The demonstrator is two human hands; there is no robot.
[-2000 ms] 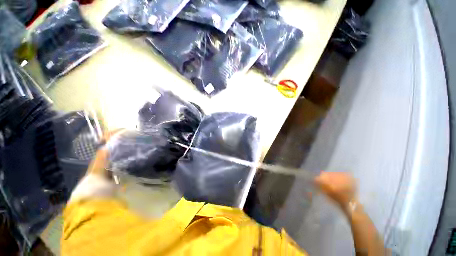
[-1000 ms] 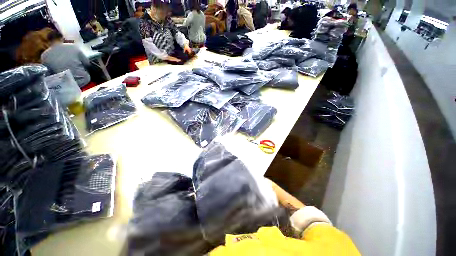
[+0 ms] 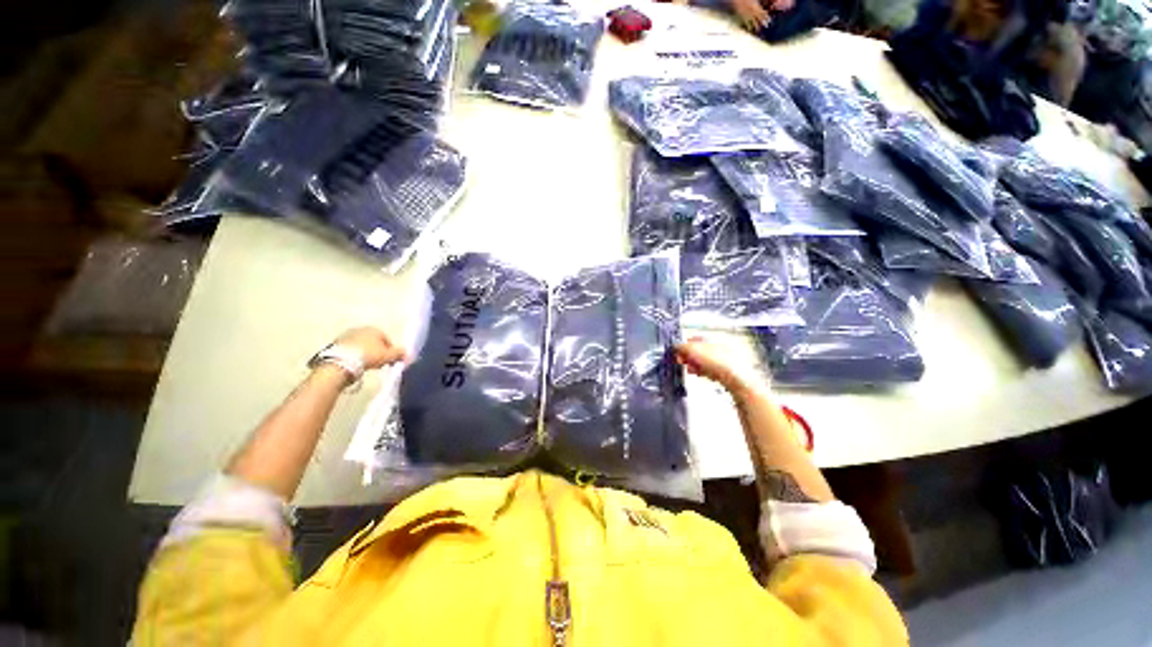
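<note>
A tied bundle (image 3: 486,367) of dark bagged garments lies on the cream table (image 3: 196,436) in front of me, with black lettering on its left half. A pale cord (image 3: 546,367) runs down its middle and pinches it into two halves. My left hand (image 3: 369,348) has its fingers closed on the plastic at the bundle's left edge. My right hand (image 3: 697,356) grips the bundle's right edge. The fingertips are small in view.
A loose pile of bagged garments (image 3: 821,316) covers the right side. A tall bundle stack (image 3: 379,38) stands at the far left, with bags (image 3: 341,164) before it. A red scissors handle (image 3: 798,427) shows by my right forearm. A person's hand (image 3: 750,13) is at the far edge.
The view has turned, now facing the bundle squarely. The bundle lies flat with its cord and lettering showing. Both hands are now at its sides; a second ago they were blurred or hidden.
</note>
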